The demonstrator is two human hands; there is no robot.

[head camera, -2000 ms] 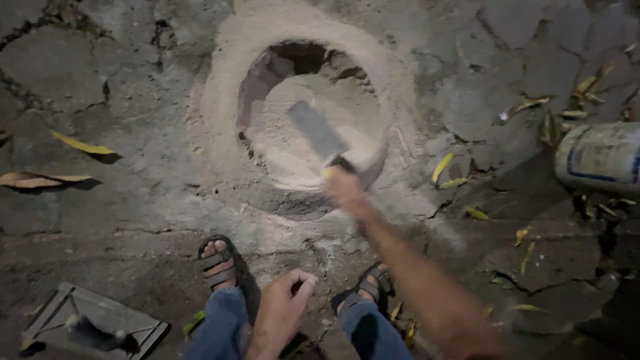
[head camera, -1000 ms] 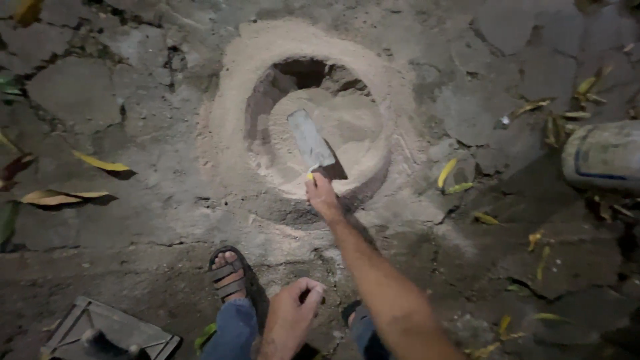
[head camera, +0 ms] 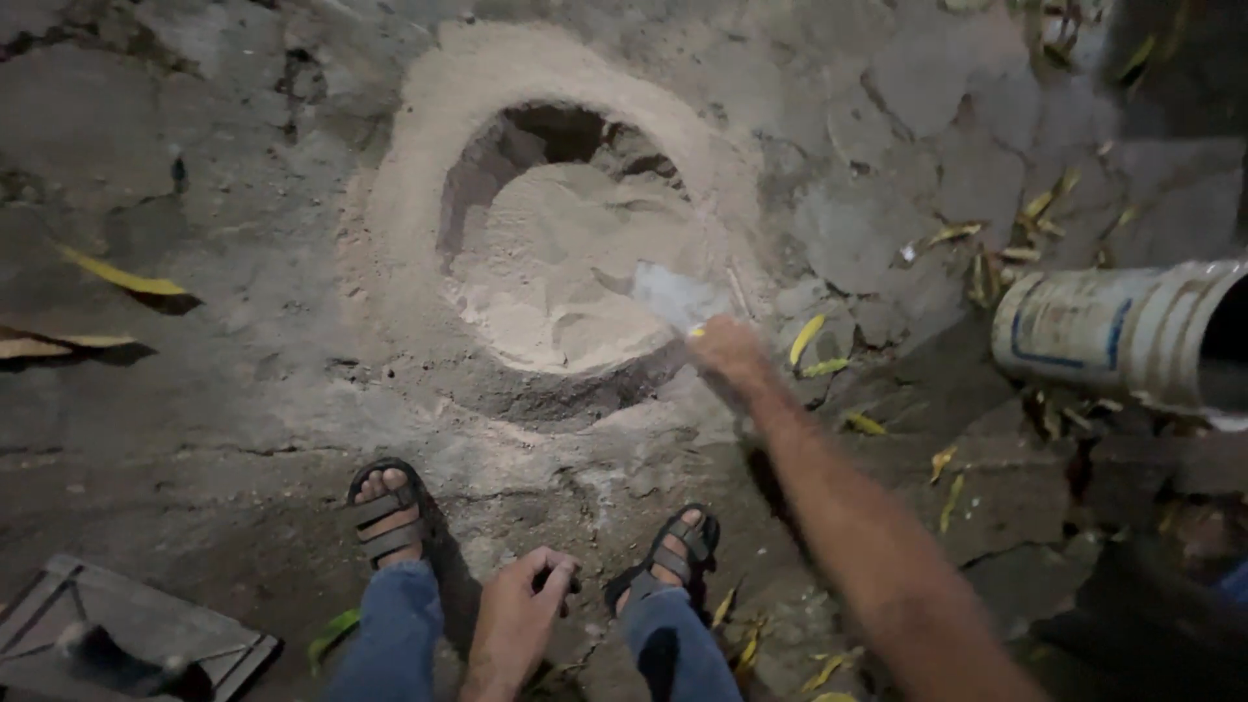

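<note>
My right hand (head camera: 733,353) is closed around the handle of a trowel (head camera: 678,295); its metal blade, blurred, points up and left over the right part of a round hole. Pale sand or dry powder (head camera: 575,263) fills much of the hole, with ridges and dents on its surface. The same powder forms a ring on the ground around the rim (head camera: 419,195). My left hand (head camera: 524,604) hangs low between my sandalled feet, its fingers curled with thumb and forefinger near each other; nothing shows in it.
A dirty white plastic bucket (head camera: 1102,336) lies on its side at the right. At the lower left is a flat board with a dark handle (head camera: 146,624), probably a float. Dry leaves (head camera: 122,273) are scattered over the cracked ground (head camera: 263,244).
The trowel in my right hand has moved right, from the middle of the powder toward the right edge of the hole. My left hand stays low between my feet.
</note>
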